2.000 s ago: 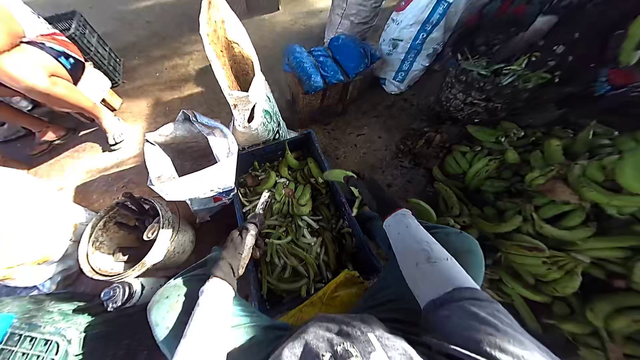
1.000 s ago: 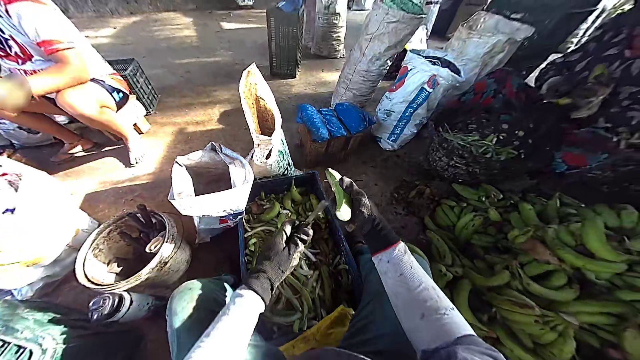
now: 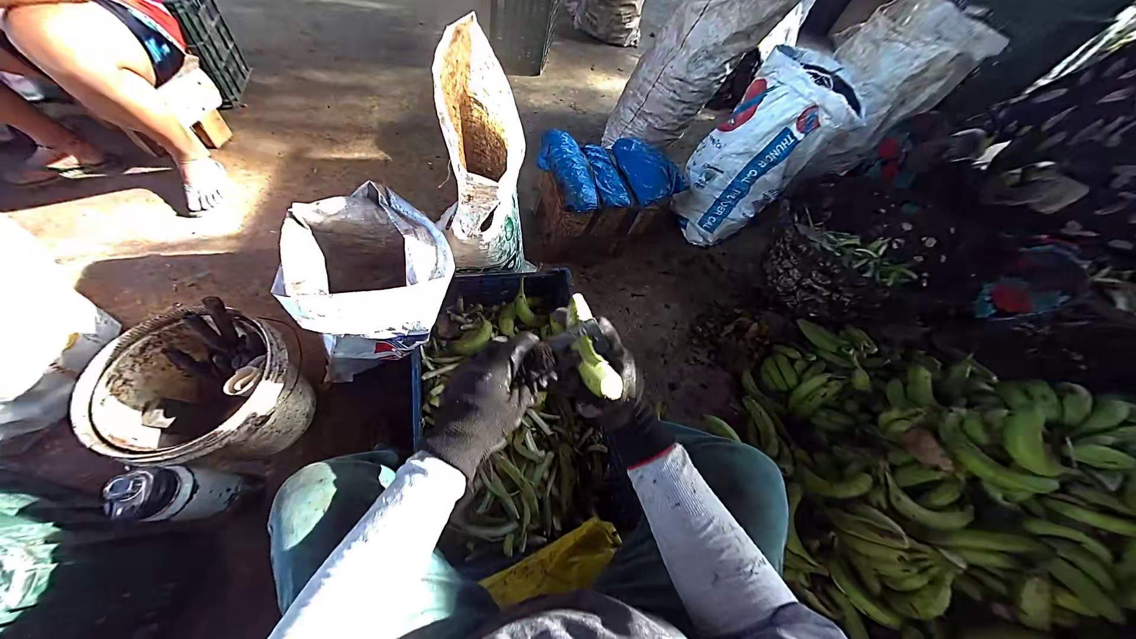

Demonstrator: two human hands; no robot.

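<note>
In a dark glove, my right hand (image 3: 621,382) grips a partly peeled green plantain (image 3: 596,364) above the crate. My left hand (image 3: 488,390), gloved too, is closed around a dark tool, likely a knife (image 3: 568,335), whose blade lies against the plantain. Beneath both hands, between my knees, a blue plastic crate (image 3: 417,399) holds green peels (image 3: 524,484) and some plantains (image 3: 470,337) toward its far end. A yellow cloth or bag (image 3: 555,564) lies at the near end of the crate.
A large pile of green plantains (image 3: 967,497) spreads at the right. An open white sack (image 3: 364,306), a taller sack (image 3: 484,226) and a dirty bucket (image 3: 284,413) stand left and ahead. Blue bundles (image 3: 612,173) rest on a block. A person's leg (image 3: 133,89) shows upper left.
Two seconds ago my hands were apart; they have come together over the crate. Since one second ago, the blade has come against the plantain, which shows more pale flesh.
</note>
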